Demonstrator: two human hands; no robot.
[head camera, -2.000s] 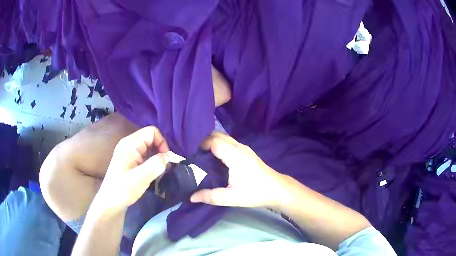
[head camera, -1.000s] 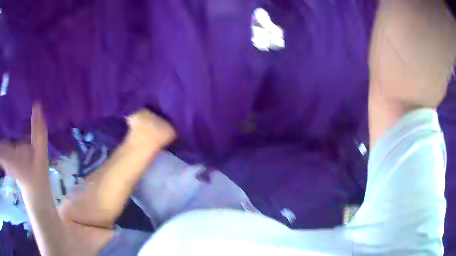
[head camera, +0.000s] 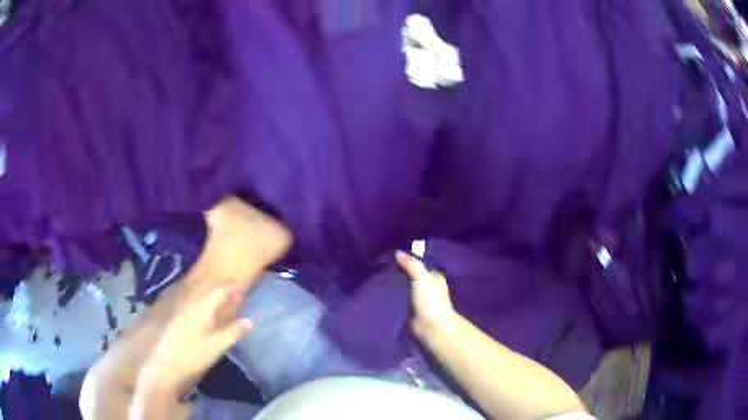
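Note:
The frame is blurred. A big heap of purple cloth (head camera: 271, 107) fills the area in front of me. My right hand (head camera: 431, 299) is low in the middle, its fingers closed at the edge of a purple piece (head camera: 369, 320) that lies over my lap; some fingers are hidden. A small white ticket (head camera: 418, 248) shows just above those fingertips; I cannot tell if it is held. My left hand (head camera: 201, 328) is over my bare leg at the lower left, empty, with thumb and fingers apart.
A white ticket cluster (head camera: 431, 57) rests on the heap, top centre. Pale floor (head camera: 70, 316) with dark scraps is at left. A tan ribbed piece (head camera: 619, 377) is low at right. White strips (head camera: 705, 160) lie among dark cloth at far right.
The cloth and tickets held earlier have left my hands. The view has shifted rightward. My right arm has come back from the upper right to the lap, and my left hand has moved inward.

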